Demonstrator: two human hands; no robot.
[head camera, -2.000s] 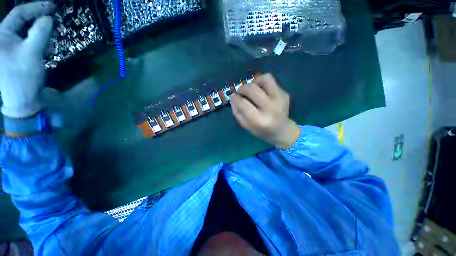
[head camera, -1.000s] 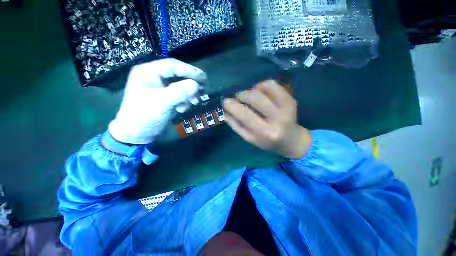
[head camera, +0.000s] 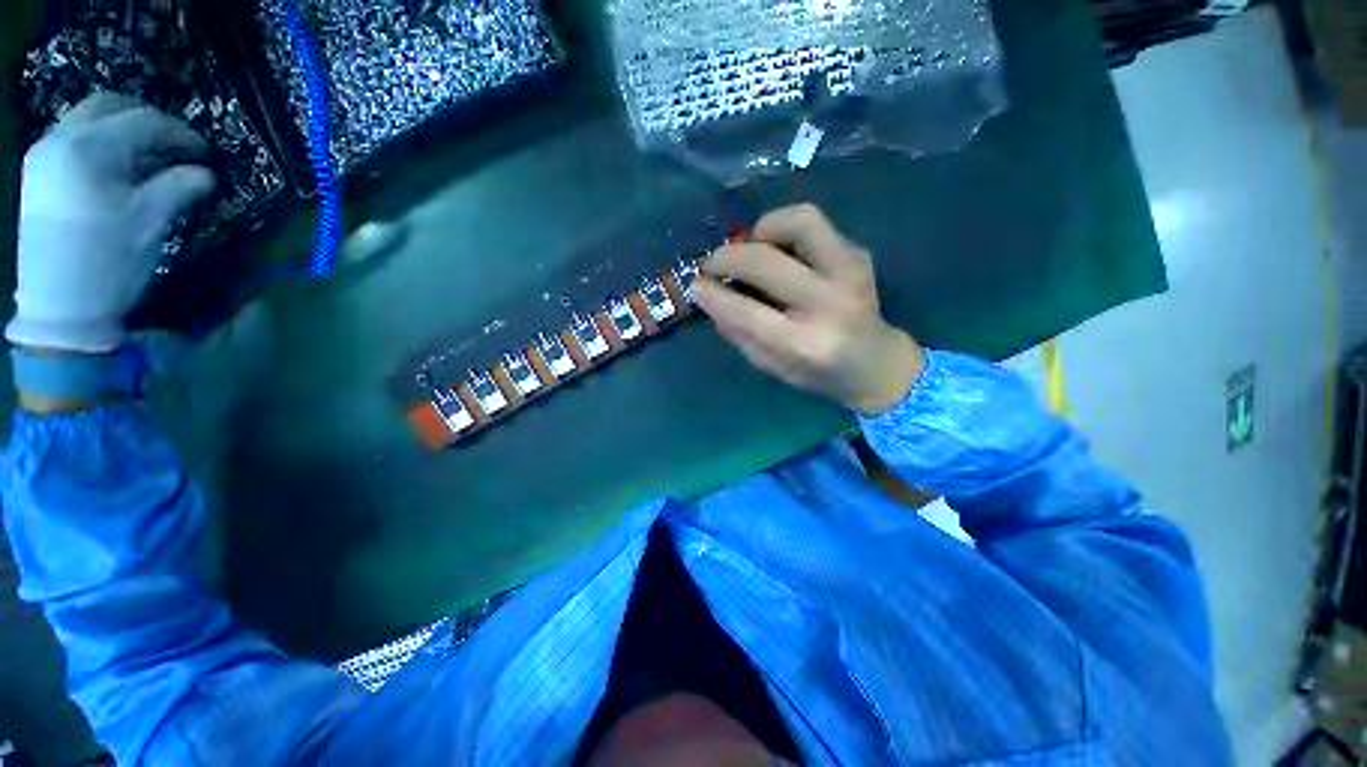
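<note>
The long orange-brown and black assembly fixture (head camera: 537, 375) lies slanted on the green mat, with a row of silver metal clips (head camera: 556, 354) in its slots. My right hand (head camera: 798, 304), bare, is over the fixture's right end with fingertips bent down at a clip; whether it grips one is hidden. My left hand (head camera: 102, 217), in a white knit glove with a blue wrist strap, is at the left parts bin (head camera: 225, 117), fingers over the dark and silver pieces; whether it holds any I cannot tell.
The right parts bin (head camera: 435, 75) holds very fine silver pieces. A coiled blue cord (head camera: 320, 143) crosses it down to the green mat (head camera: 960, 225). A bagged component pack (head camera: 795, 68) lies at the back. A pale ribbed piece (head camera: 387, 656) shows beside my lap.
My left hand came from the bin to the fixture, holding a small silver piece, and is now back at the left bin. My right hand stays around the fixture's right half. The whole view shifted.
</note>
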